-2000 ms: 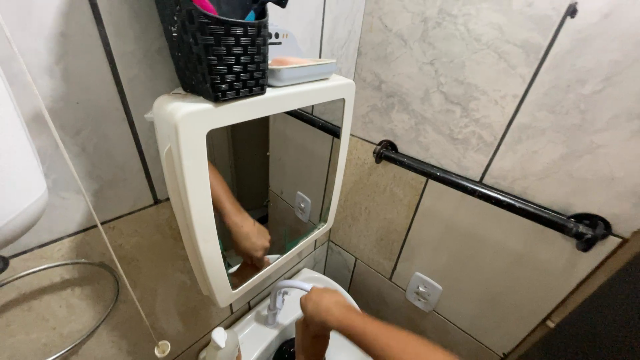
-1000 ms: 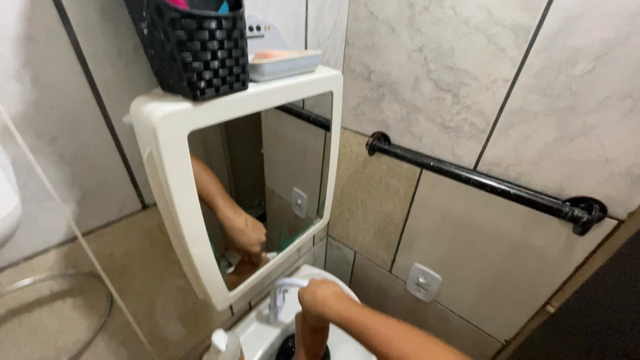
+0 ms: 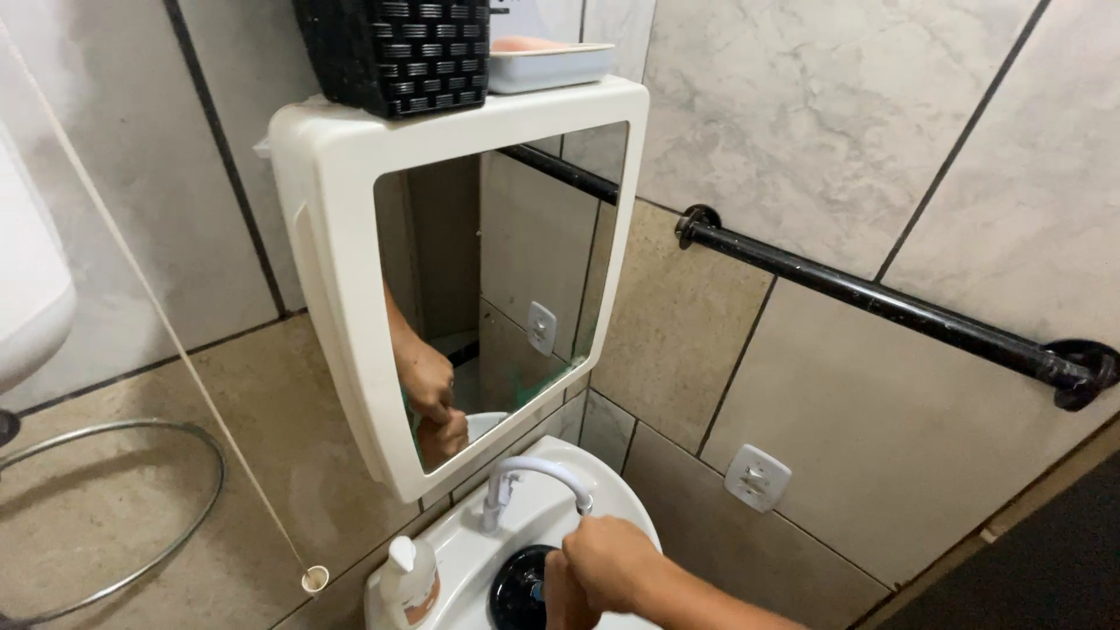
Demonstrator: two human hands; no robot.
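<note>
Over the white washbasin (image 3: 468, 573), my right hand (image 3: 612, 560) has its fingers curled against my left hand (image 3: 567, 591), just under the tip of the curved white faucet (image 3: 542, 468). Whether anything is between the hands is hidden. Beside them in the basin lies a round, glossy black object (image 3: 516, 591), partly covered by my left hand. A pump soap bottle (image 3: 411, 582) stands on the basin's left rim. Both hands also show in the mirror (image 3: 542, 254) of the white cabinet (image 3: 337, 262), one fist above the other.
On the cabinet top are a black woven-pattern basket (image 3: 420, 57) and a shallow white dish (image 3: 551, 68). A black bar (image 3: 875, 302) crosses the right wall above an outlet or switch plate (image 3: 758, 478). At left are a metal ring (image 3: 214, 490) and a hanging cord (image 3: 175, 332).
My right hand has come down slightly from the faucet's tip, which it covered earlier and which now shows. Both hands remain close together over the basin.
</note>
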